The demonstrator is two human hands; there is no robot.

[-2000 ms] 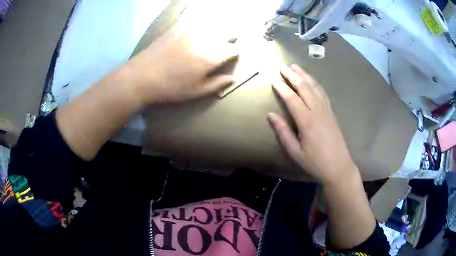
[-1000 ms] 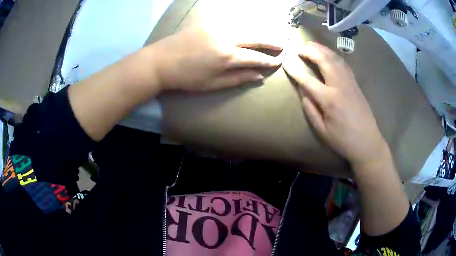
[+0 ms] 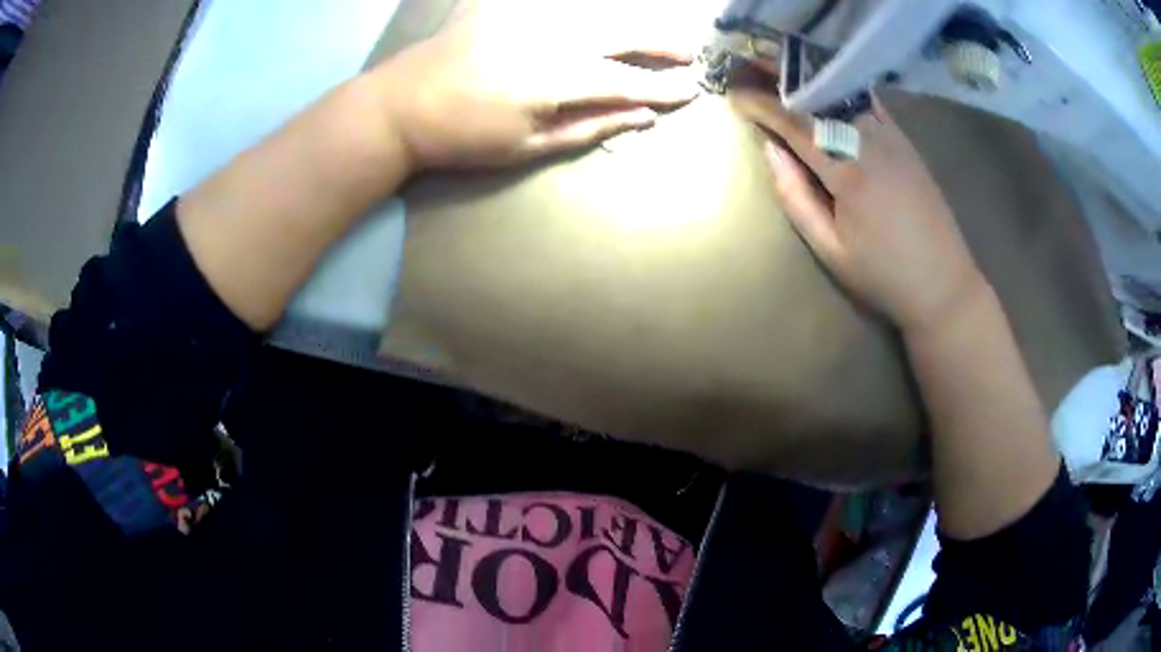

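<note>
The tan garment panel (image 3: 611, 306) lies across the machine table and hangs a little over its front edge. The white sewing machine head (image 3: 891, 45) stands at the top right. The presser foot and needle area (image 3: 716, 66) is partly lost in lamp glare. My left hand (image 3: 535, 102) lies flat on the panel left of the foot, fingers pointing right at it. My right hand (image 3: 866, 204) lies on the panel right of the foot, its fingertips close to it and partly behind the machine's parts. No pocket piece can be made out.
The white machine table (image 3: 255, 127) shows at the left, with brown material (image 3: 77, 140) beyond its edge. Small dark items (image 3: 1127, 427) lie at the right rim. A yellow-green ring (image 3: 1153, 70) is cut off at the upper right.
Both hands have moved up and away from me with the panel, closer to the presser foot. The dark line seen earlier on the panel no longer shows.
</note>
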